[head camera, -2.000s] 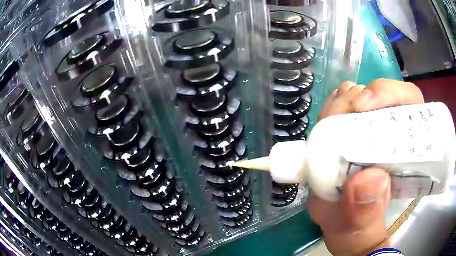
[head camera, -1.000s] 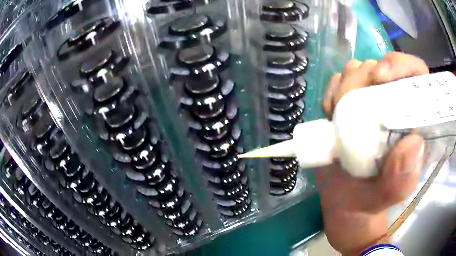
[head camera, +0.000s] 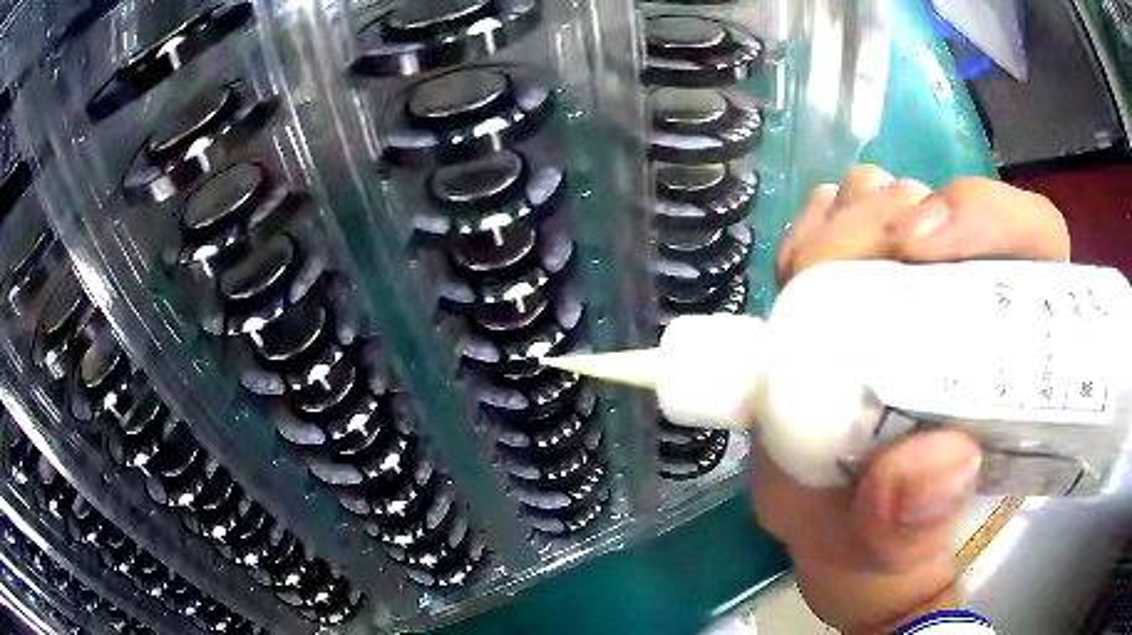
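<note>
My right hand (head camera: 919, 496) comes in from the lower right and grips a white squeeze bottle (head camera: 956, 360) with a printed label, lying on its side. Its pale nozzle (head camera: 608, 367) points left. The tip is at a glossy black part (head camera: 534, 354) in the second row from the right; whether it touches cannot be told. Round black parts with grey centre discs, such as the one at the top (head camera: 459, 97), stand in close rows in a clear plastic tray (head camera: 608, 547). My left hand is not in view.
A teal-green mat (head camera: 646, 589) lies under the tray. A dark item (head camera: 1043, 87) and a blue and whitish item (head camera: 987, 37) are at the top right, beside a dark red area (head camera: 1080, 205). A pale surface with a yellow-brown edge (head camera: 993, 527) is at the lower right.
The bottle and my right hand moved right and up, then back left, with the tip now slightly higher and further left than at first. The tray's place in the picture has shifted slightly.
</note>
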